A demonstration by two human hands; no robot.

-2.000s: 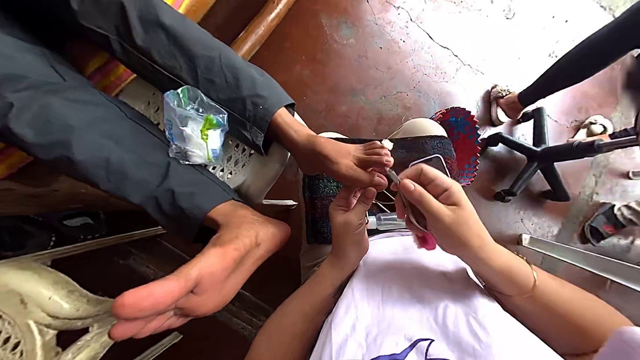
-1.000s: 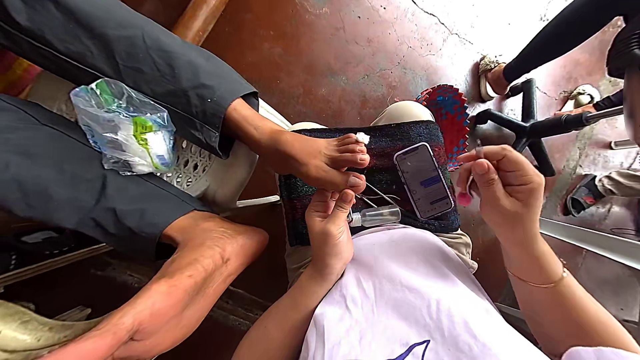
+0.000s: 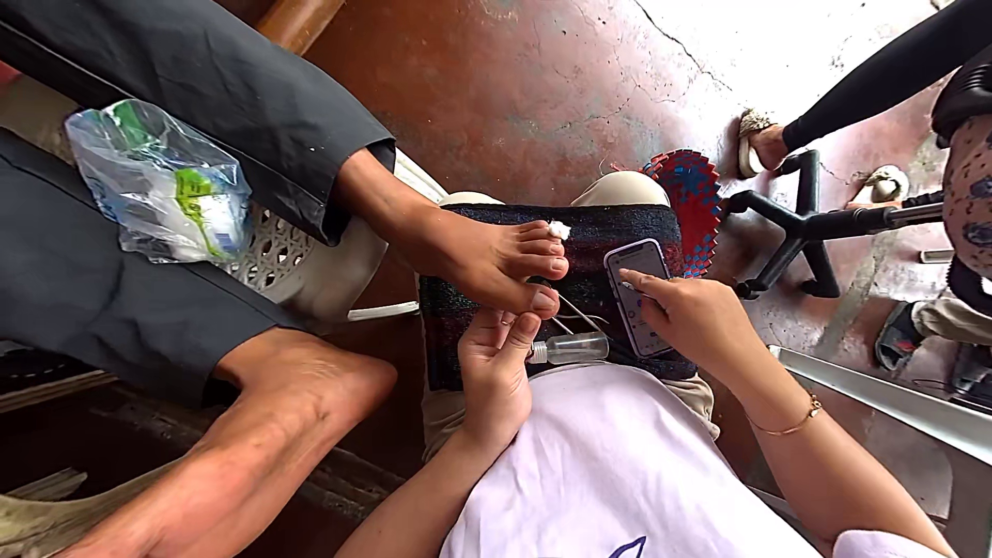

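A person's bare foot (image 3: 465, 252) rests over a dark woven cloth (image 3: 449, 364) on my lap, a bit of white cotton at its smaller toes. My left hand (image 3: 500, 360) grips the big toe between thumb and fingers. Beside that hand lie a clear plastic bottle (image 3: 573, 348) and thin metal tools (image 3: 575, 314), partly hidden. My right hand (image 3: 694, 318) reaches over a smartphone (image 3: 637, 298), its index finger on the lit screen. The other fingers curl under, and whether they hold anything is hidden.
A clear plastic bag (image 3: 159, 186) with white and green packages lies on the person's dark trousers at left. A red and blue woven item (image 3: 686, 205) is beside my knee. An office chair base (image 3: 802, 225) and other people's feet are at right, with a metal bar (image 3: 883, 403) nearer me.
My right hand has gone from the toes, out to the right with a small pink thing showing, and then onto the phone. My left hand has stayed by the big toe.
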